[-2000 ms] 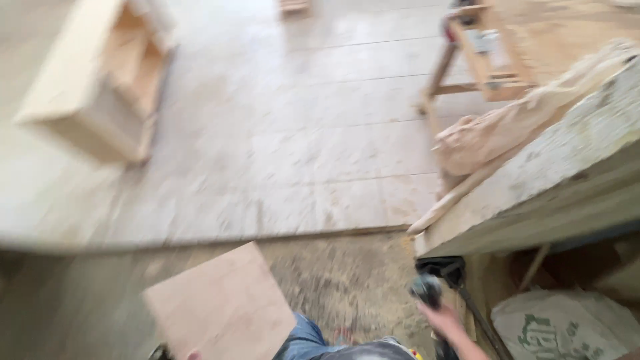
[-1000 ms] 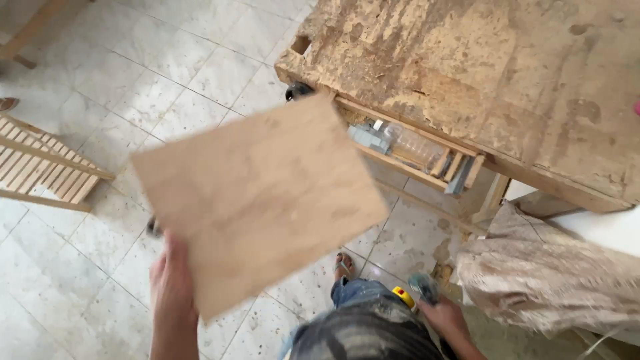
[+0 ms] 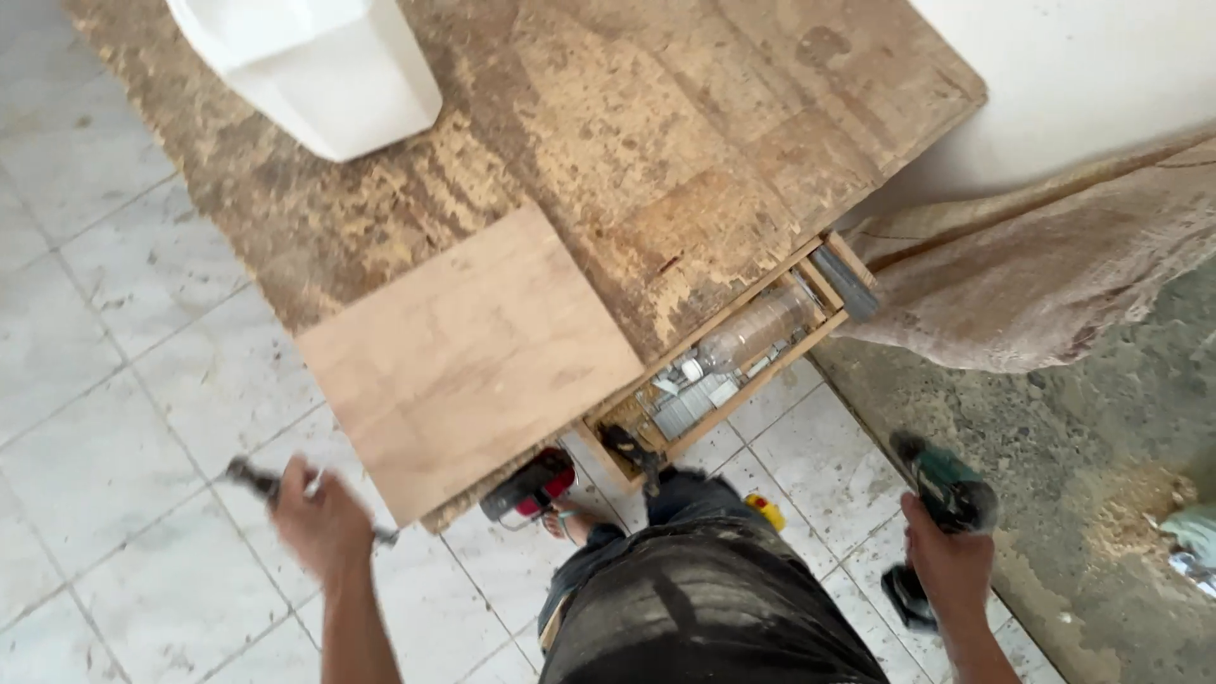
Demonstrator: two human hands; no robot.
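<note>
A flat rectangular wooden panel (image 3: 475, 361) lies on the corner of the worn wooden workbench (image 3: 627, 171), at its near left edge. My left hand (image 3: 328, 527) is just left of the panel, apart from it, closed around a slim tool (image 3: 252, 478) with a dark end and a thin metal end; blur hides its kind. On the right, my right hand (image 3: 950, 560) grips a dark green cordless drill (image 3: 950, 489) over the floor, its battery base below the hand.
A white plastic container (image 3: 332, 85) stands on the bench. An open drawer (image 3: 750, 389) holds a plastic bottle (image 3: 760, 332) and small metal parts. Below the bench edge is a red and black device (image 3: 532, 484). Brownish cloth (image 3: 1026, 266) hangs at right. A yellow tape measure (image 3: 765, 511) is at my waist.
The panel, held up in my left hand a second ago, now lies on the bench, and that hand has let it go. My right hand still holds the drill. The view has swung to the bench.
</note>
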